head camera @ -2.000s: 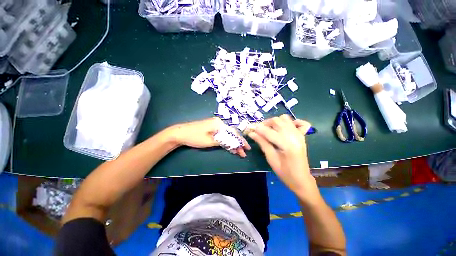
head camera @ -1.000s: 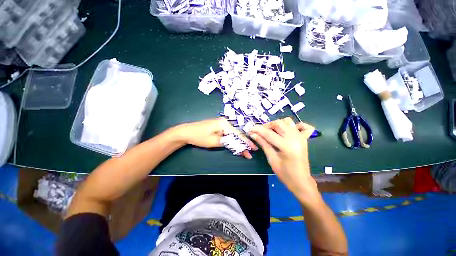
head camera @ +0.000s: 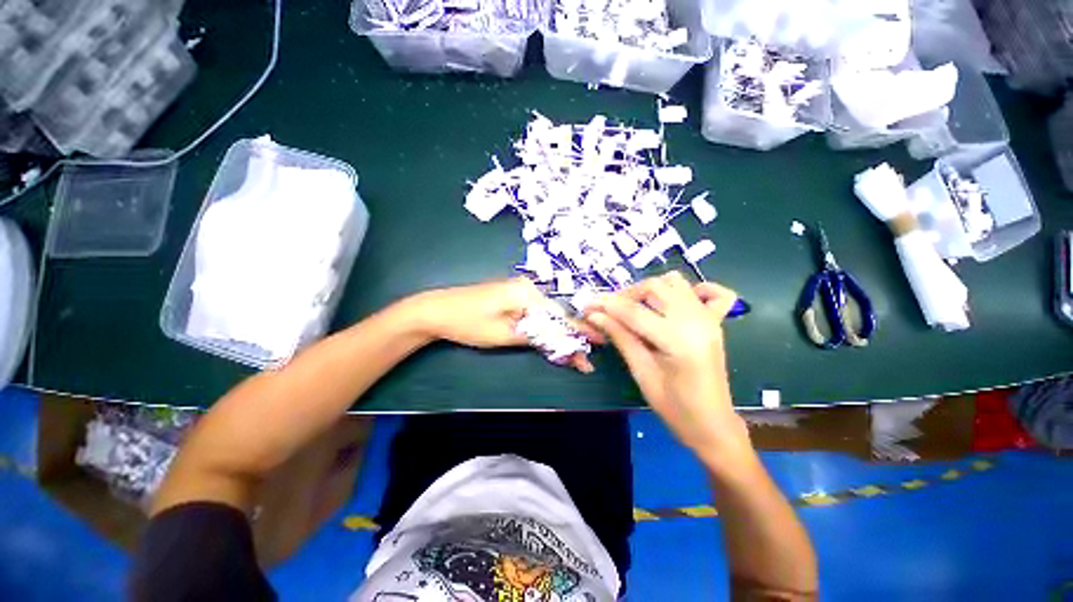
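Note:
My left hand (head camera: 488,313) holds a batch of white-headed parts (head camera: 553,333), heads side by side, near the bench's front edge. My right hand (head camera: 668,329) is beside it, fingertips bent together at the batch. A blue pen-shaped tool (head camera: 738,308) sticks out to the right from under my right hand; its other end is hidden by the fingers. I cannot tell whether the right fingertips also pinch a part. A tangled pile of white-headed parts (head camera: 588,200) lies just beyond both hands.
Blue-handled pliers (head camera: 838,308) lie at right, near a rolled white bundle (head camera: 915,247) and a small open tub (head camera: 1010,212). A clear packing box (head camera: 177,288) with a white sheet and a clear lid (head camera: 112,212) are at left. Parts tubs (head camera: 453,57) line the back.
The whole view has shifted slightly since two seconds ago. The hands stay together at the same place, with small finger movements and a slight change in the held batch's angle.

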